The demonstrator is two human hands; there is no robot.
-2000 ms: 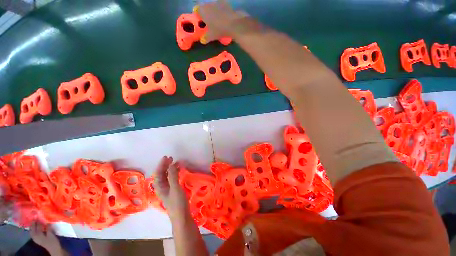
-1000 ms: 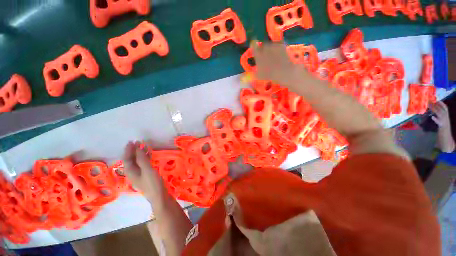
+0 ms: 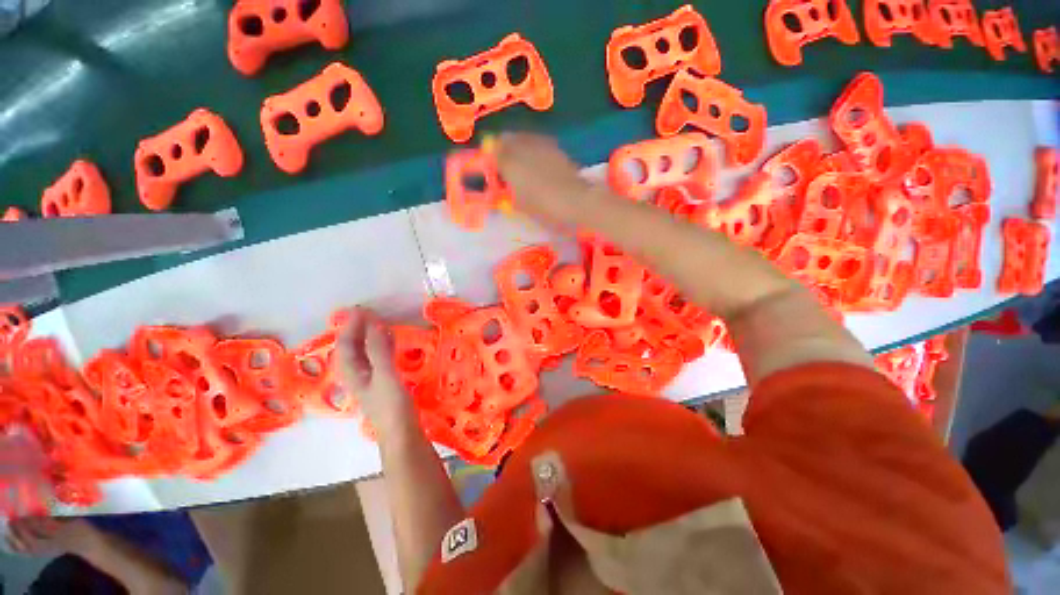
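Observation:
My right hand [image 3: 529,174] is over the seam between belt and table, shut on an orange controller shell [image 3: 471,190]; hand and shell are slightly blurred. Yellow covers show at its fingertips. My left hand [image 3: 366,355] is upright beside the near pile of shells [image 3: 477,372], fingers close to or touching shells; whether it grips one cannot be told. Overlapping shells also lie in a left pile [image 3: 163,395] and a right pile [image 3: 883,221] on the white table [image 3: 337,262]. Spaced shells lie on the green belt [image 3: 579,87].
A grey metal bar [image 3: 116,242] projects over the belt at left. Another person's arm [image 3: 140,552] shows at lower left, beside brown cardboard [image 3: 279,540] below the table. More shells [image 3: 918,370] show below the table's right edge.
My right hand has come from over the far belt, past the right pile, to the near belt edge with a shell. Belt shells have shifted; one now overlaps near the right pile. The view has turned rightwards.

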